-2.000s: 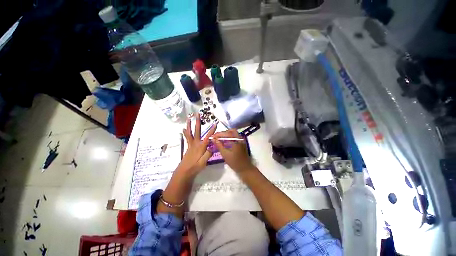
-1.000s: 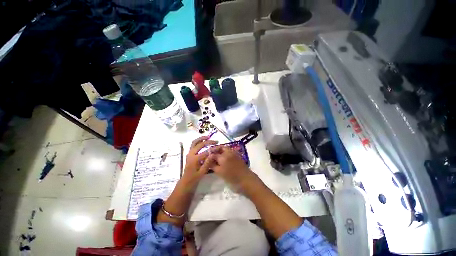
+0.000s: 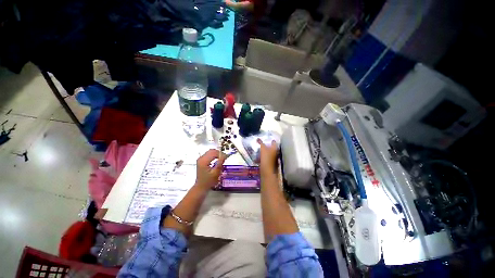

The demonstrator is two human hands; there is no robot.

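The smartphone [image 3: 239, 179] lies sideways on the white tabletop with a bright purple-pink screen. My left hand [image 3: 209, 169] is at the phone's left end, its fingers bent together; whether it holds anything is too small to tell. My right hand [image 3: 268, 155] is beyond the phone's right end, its fingers at the clear plastic packet [image 3: 252, 145]; whether it grips the packet is unclear. Small metal buttons [image 3: 226, 142] lie loose beyond the phone. A thin pale tool [image 3: 243, 154] lies between the buttons and the packet.
A handwritten sheet [image 3: 157, 187] lies at left. A large water bottle [image 3: 192, 100], dark thread cones [image 3: 251, 121] and a red cone [image 3: 229, 105] stand at the back. The button machine [image 3: 374, 179] fills the right. A red basket [image 3: 46, 266] is at lower left. A person's hand [image 3: 239, 4] shows at the top.
The view has swung to the right. My hands were together over the phone and are now apart; my right hand has moved forward to the packet, uncovering the screen.
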